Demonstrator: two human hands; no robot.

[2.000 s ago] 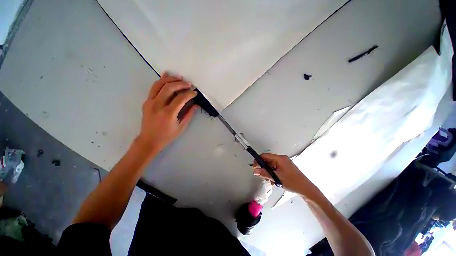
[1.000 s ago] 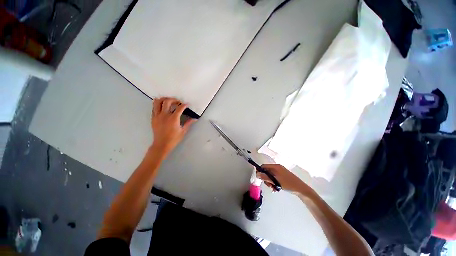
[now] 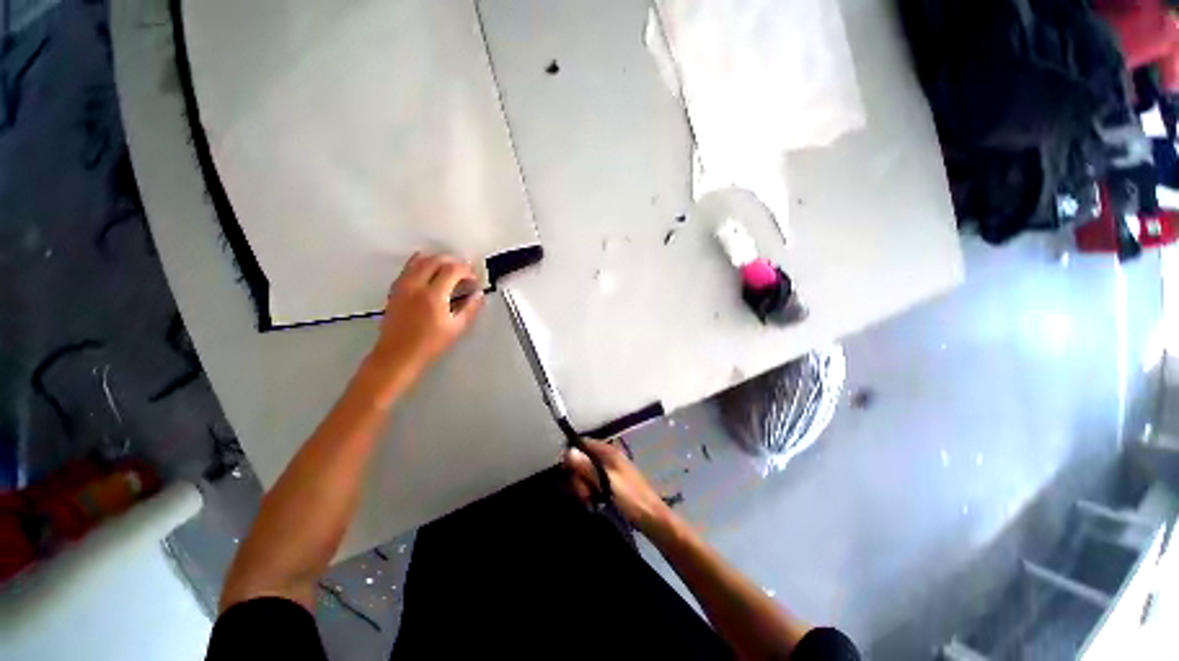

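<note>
The off-white paper pattern piece (image 3: 349, 142) lies on dark fabric (image 3: 213, 181), which shows as a rim along its left and lower edges. My left hand (image 3: 429, 300) rests at the pattern's lower edge, its fingers on the paper and fabric rim. A dark strip (image 3: 517, 262) sticks out at the lower right corner, beside my left fingers. My right hand (image 3: 608, 480) holds the shears (image 3: 541, 372) by the black handles near the table's front edge. The blades point up toward the corner, with their tips just below the strip.
A loose white piece (image 3: 763, 78) lies at the table's upper right. A pink, white and black item (image 3: 760, 274) lies below it. A black strip (image 3: 623, 421) lies at the front edge. A clear bag (image 3: 789, 407) and a metal rack (image 3: 1073, 555) stand beyond the table.
The view has turned, so the pattern now sits further left. The shears have gone from along the pattern's edge to away from it. A dark strip now sticks out at the corner.
</note>
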